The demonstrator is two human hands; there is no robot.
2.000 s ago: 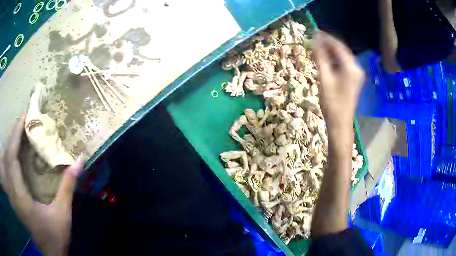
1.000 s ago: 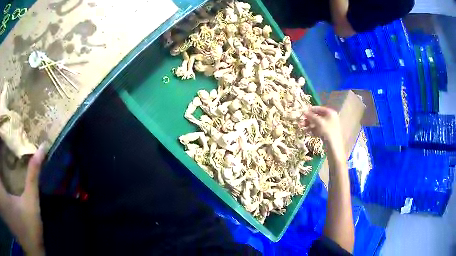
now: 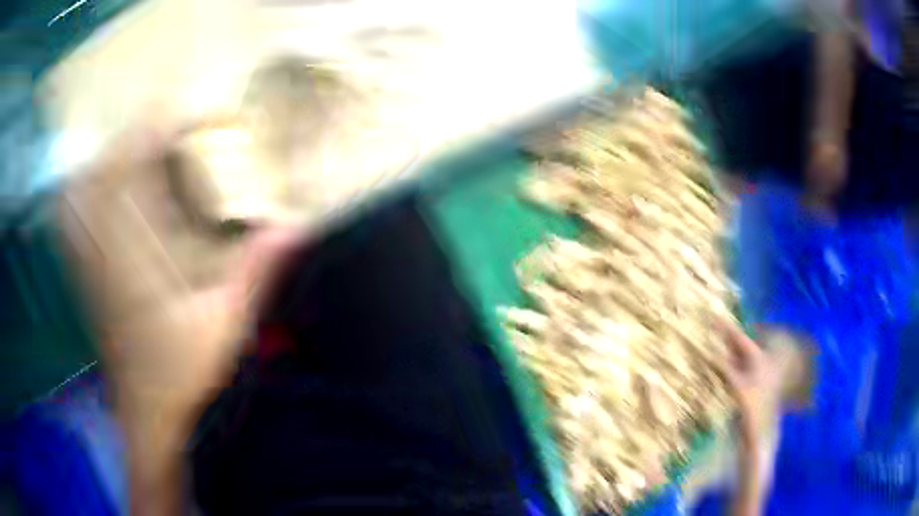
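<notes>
The frame is strongly blurred. My left hand (image 3: 166, 292) is at the left edge of the pale work board (image 3: 474, 60), curved around a cream body part (image 3: 222, 171) that lies against the board. My right hand (image 3: 756, 373) is at the right edge of the green parts tray (image 3: 474, 217), by the heap of cream pieces (image 3: 625, 302). Its fingertips are smeared, and whether they hold a piece cannot be told. The sticks on the board cannot be made out.
Blue crates (image 3: 831, 272) stand beyond the tray at the right. Another person's arm (image 3: 830, 121) hangs at the top right. A small brown cardboard patch (image 3: 796, 365) shows beside my right hand. My dark clothing lies between the board and the tray.
The view has swung left, so the board and tray sit further right in the picture. My right hand remains at the tray's right side. My left hand remains around the body part.
</notes>
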